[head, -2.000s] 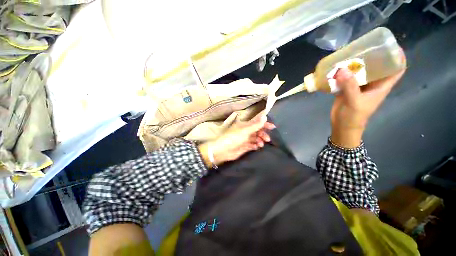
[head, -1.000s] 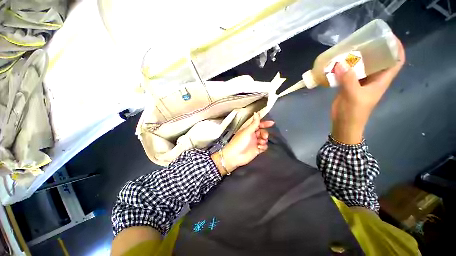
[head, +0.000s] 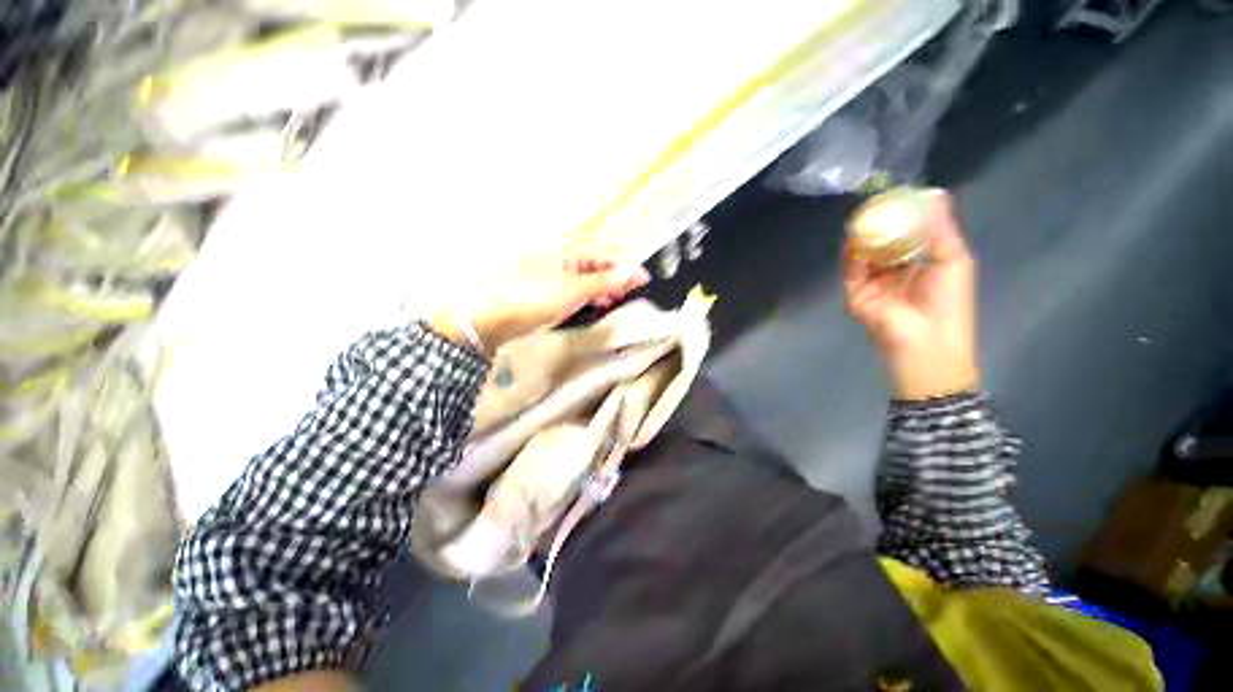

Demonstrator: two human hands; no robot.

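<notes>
A beige open-topped bag [head: 541, 446] lies tilted between the white table's edge and my dark-aproned lap, with a yellow-edged corner tip at its right end. My left hand [head: 554, 300] is blurred and lies over the bag's upper side by the table edge; whether its fingers grip the bag cannot be told. My right hand [head: 920, 304] is raised over the floor, away from the bag, shut on the glue bottle [head: 895, 227]. The bottle shows end-on and blurred; its nozzle is hidden.
A white-covered table [head: 446, 162] with a yellow strip along its edge runs across the top. Overlapping beige pieces with yellow edges [head: 95, 352] lie at the left. A clear plastic bag [head: 832, 156] is beyond the table edge. A brown box [head: 1156, 541] stands at the lower right.
My left hand has moved from the bag's near edge up to its far side. My right hand has drawn the bottle away from the bag's corner and turned it. The bag has shifted and tilted; the view has turned.
</notes>
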